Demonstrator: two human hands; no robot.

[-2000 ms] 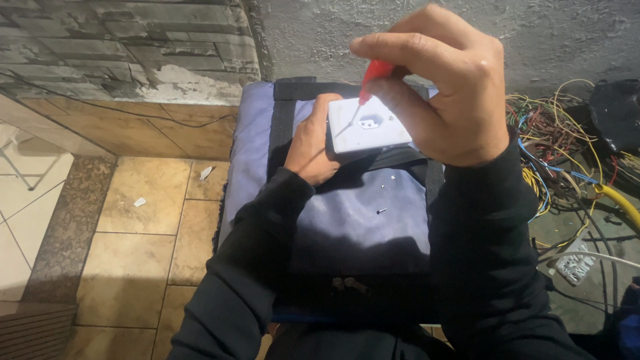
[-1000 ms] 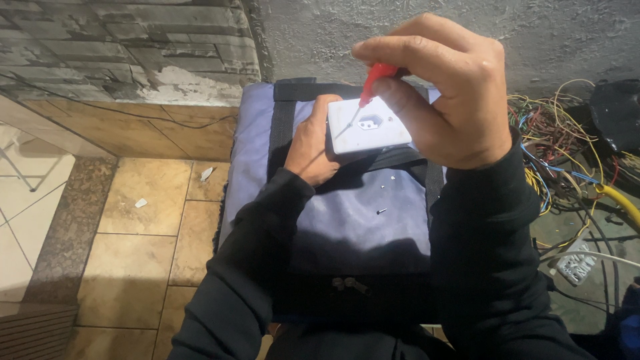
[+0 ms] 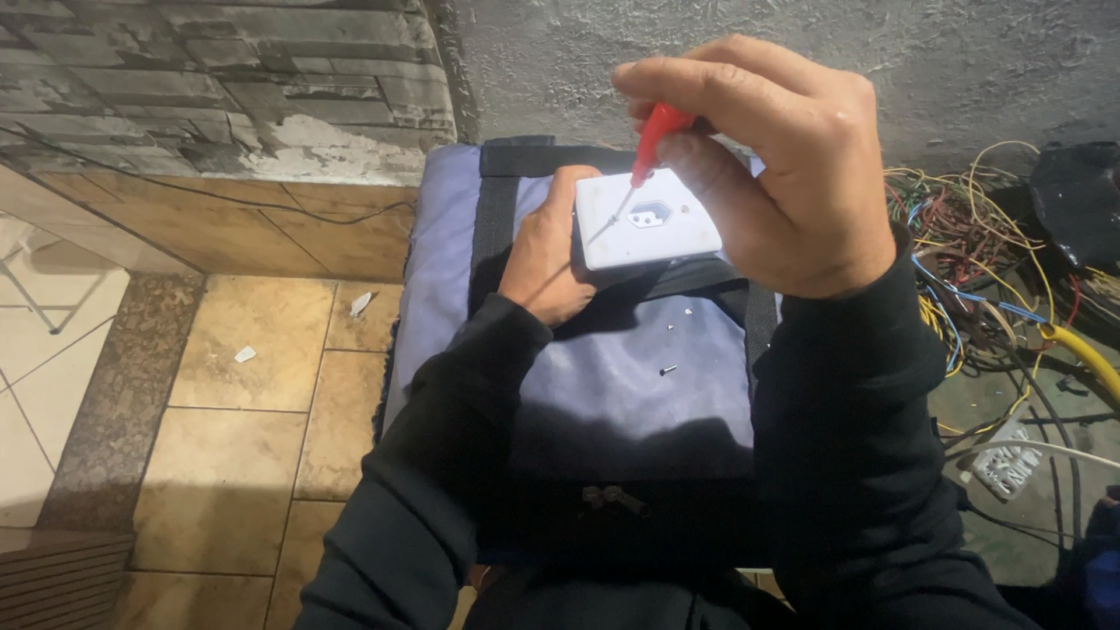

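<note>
My left hand (image 3: 549, 249) grips the left side of a white electrical outlet (image 3: 669, 241), held above a bluish-grey fabric bag. A recessed socket with small holes shows in the middle of its faceplate. My right hand (image 3: 774, 166) holds a screwdriver (image 3: 652, 144) by its red handle, the shaft slanting down to the left. The tip meets the left part of the faceplate, at what looks like a screw. On the bag (image 3: 612, 394) below the outlet lie a small dark screw (image 3: 668, 370) and a couple of tiny bits.
Tangled coloured wires (image 3: 962, 236) lie on the right beside a yellow conduit (image 3: 1085, 357) and a grey-white plastic piece (image 3: 1006, 464). A rough grey wall (image 3: 560, 70) rises behind the bag. White fragments (image 3: 245, 354) rest on the floor tiles at left.
</note>
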